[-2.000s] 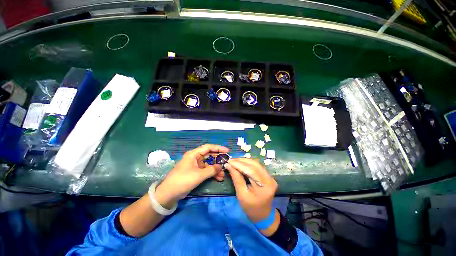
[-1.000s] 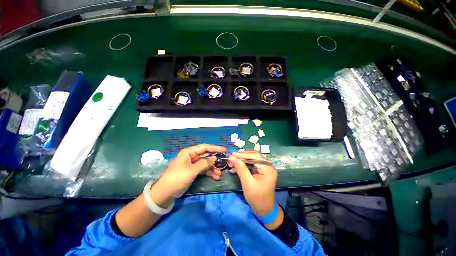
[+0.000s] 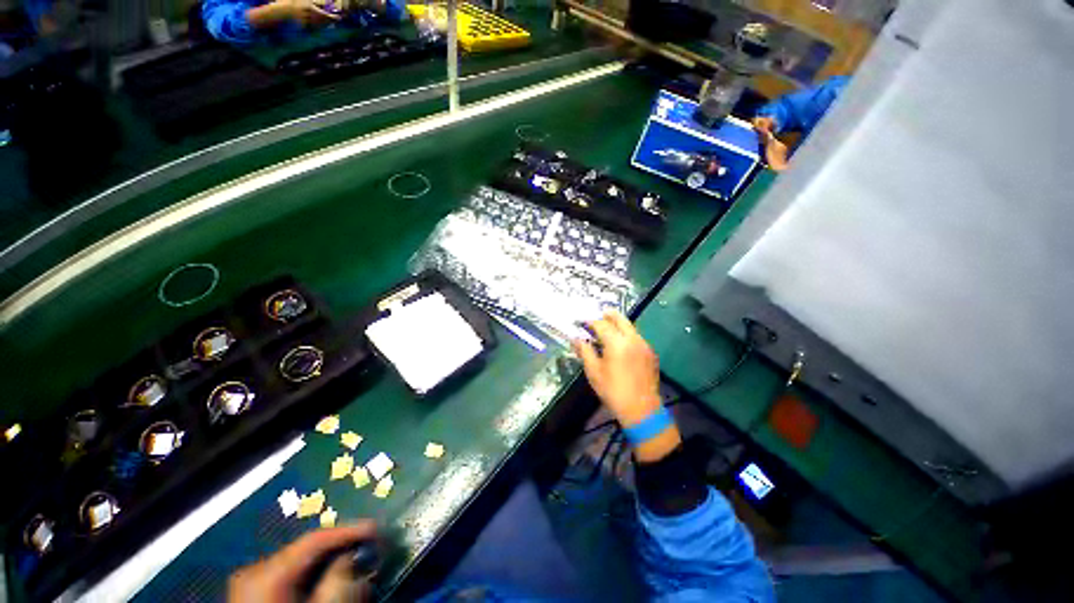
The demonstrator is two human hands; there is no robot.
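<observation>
My left hand (image 3: 304, 568), blurred at the bottom edge, holds a dark round unit (image 3: 365, 558) in its fingertips. My right hand (image 3: 622, 375) is at the near right corner of the clear blister tray (image 3: 518, 265), fingertips touching or just over it. A small dark spot shows at its fingertips; whether it grips anything is unclear. The black compartment tray (image 3: 253, 336) at the left holds round units with gold rims and small square silver parts. Small white and yellow adhesive pads (image 3: 342, 468) lie scattered on the bench before it.
A black box with white paper (image 3: 426, 342) lies between the trays. A second black tray (image 3: 583, 194) and a blue fixture (image 3: 695, 153) stand beyond the blister tray. A large white-topped machine (image 3: 895, 236) fills the right. Another person's hand (image 3: 771, 144) is behind the fixture.
The view has swung right. My right hand has left the round unit and moved right to the blister tray; my left hand keeps the unit, apart from it. The slim tool no longer shows clearly.
</observation>
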